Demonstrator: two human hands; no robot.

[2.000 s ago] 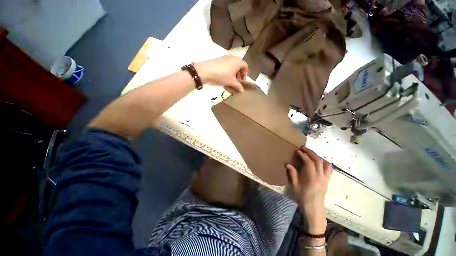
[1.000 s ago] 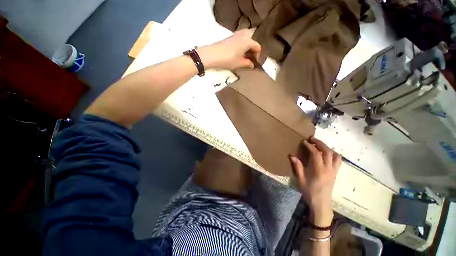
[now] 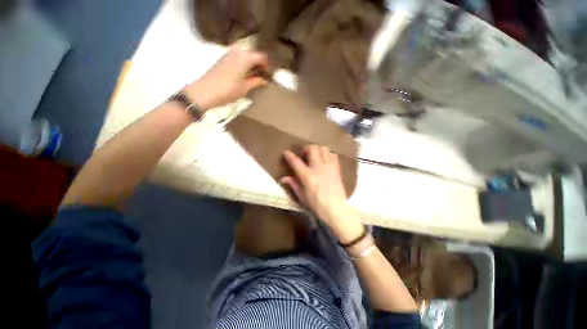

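The view is blurred. A brown fabric panel [image 3: 270, 142] lies on the machine table, with a seam or fold line running along it. My left hand [image 3: 248, 72] pinches its far left edge between the fingertips. My right hand [image 3: 316, 175] lies on the panel's near part, fingers spread and pressing it flat. The presser foot area [image 3: 367, 122] is just right of the panel; the needle is too blurred to tell. The larger crumpled brown heap [image 3: 331, 48] lies behind the panel.
The white sewing machine head [image 3: 463, 83] spans the upper right. A dark smartphone [image 3: 507, 207] lies at the table's right end. A pale grey tub [image 3: 486, 283] with brown pieces and clear plastic stands right of my lap. A white and blue container [image 3: 44, 138] is at far left.
The camera view has turned and shifted, blurring the picture. My right hand has moved left along the panel, away from its right end. My left hand still holds the far edge.
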